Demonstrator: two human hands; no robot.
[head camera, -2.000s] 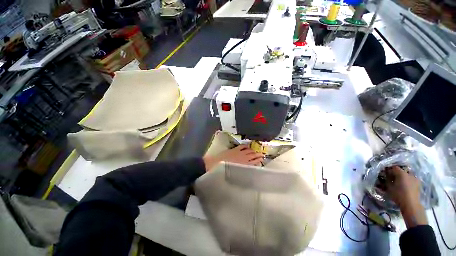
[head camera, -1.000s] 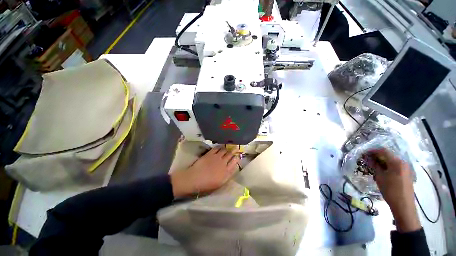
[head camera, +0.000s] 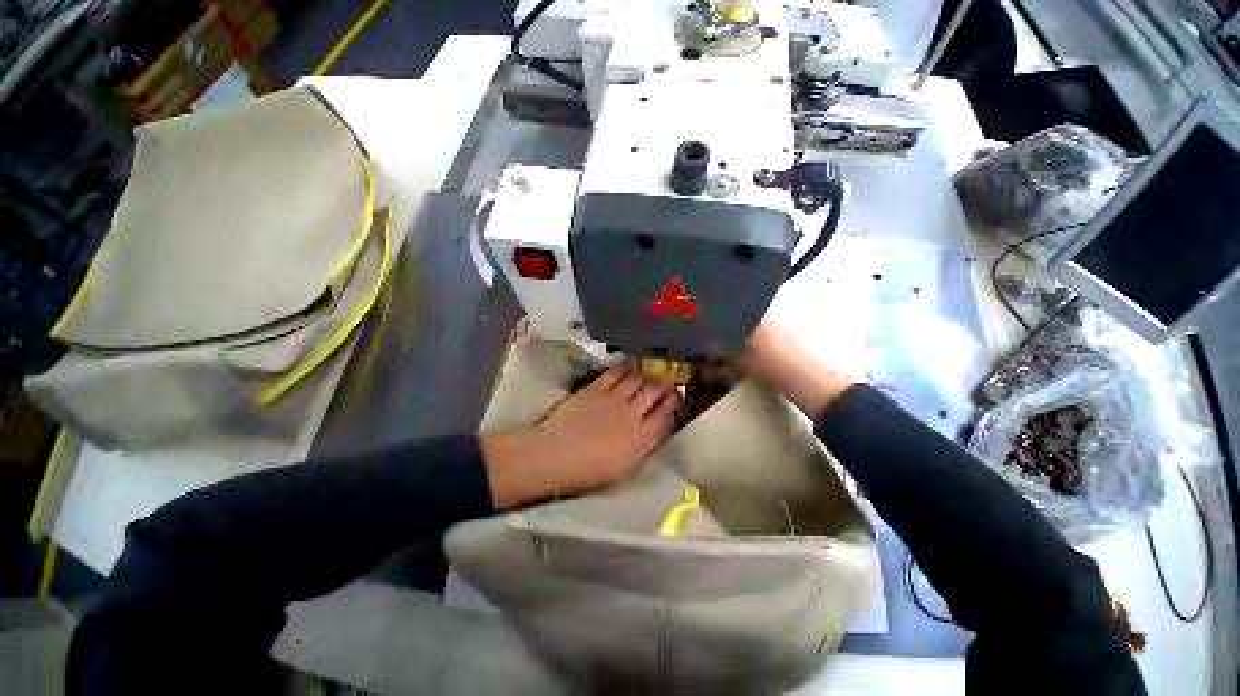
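Observation:
A beige bag body (head camera: 653, 592) lies open under the head of the pattern sewing machine (head camera: 684, 279), its brownish inside showing. A short yellow binding end (head camera: 684, 509) sticks up inside it. My left hand (head camera: 612, 428) lies flat on the bag, its fingertips beside the yellow clamp (head camera: 664, 369) under the head. My right hand (head camera: 786, 364) reaches under the right side of the head. Its fingers are hidden behind the grey cover, so I cannot see whether they hold anything.
Folded beige bags with yellow edges (head camera: 231, 231) are stacked on the left table. An open clear bag of dark fittings (head camera: 1068, 449) lies at right, with a greyer bag (head camera: 1040, 177) behind it. The control screen (head camera: 1169, 224) stands at far right. Small brown-gold pieces (head camera: 1127, 625) lie at lower right.
My right hand has left the clear bag of fittings and moved left to the machine head. My left hand has stayed at the clamp. The view has shifted slightly.

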